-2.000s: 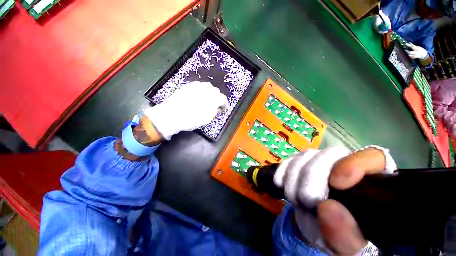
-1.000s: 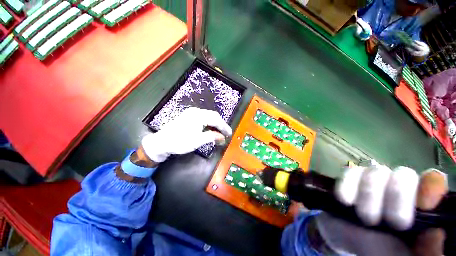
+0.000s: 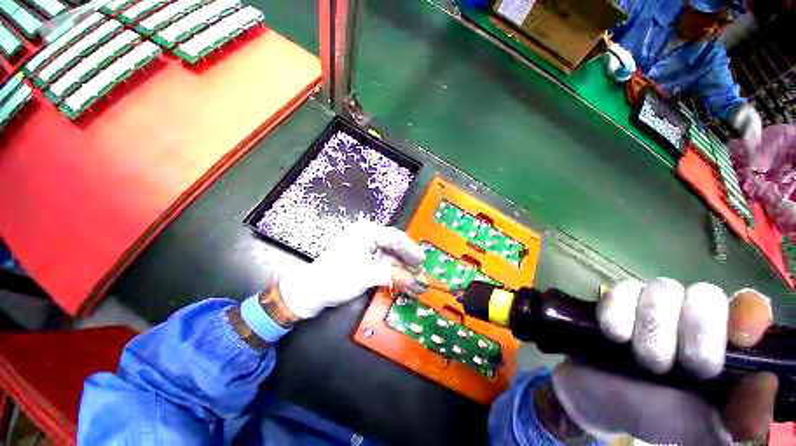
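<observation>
The orange fixture [image 3: 426, 375] holds three green circuit boards [image 3: 445, 334] with pale components. My right hand [image 3: 672, 327], in a white glove with bare fingertips, is closed around the black electric screwdriver [image 3: 567, 320]. Its yellow-ringed tip points left, over the gap between the middle and nearest boards. My gloved left hand [image 3: 349, 270] has its fingertips pinched over the fixture's left part, just left of the screwdriver tip. Whether a screw is between them is too small to tell. The black screw tray [image 3: 336, 187], full of whitish screws, lies behind my left hand.
A large red-orange board [image 3: 188, 144] at the left carries rows of finished board assemblies [image 3: 109, 77]. A metal upright [image 3: 337, 52] stands behind the screw tray. A green conveyor surface [image 3: 489, 113] runs beyond. Another worker in blue [image 3: 676, 52] is at the far right, near a cardboard box [image 3: 559, 30].
My left hand has moved from the screw tray rightward to the fixture, beside the screwdriver tip. The screwdriver has moved up from the nearest board. The view has shifted.
</observation>
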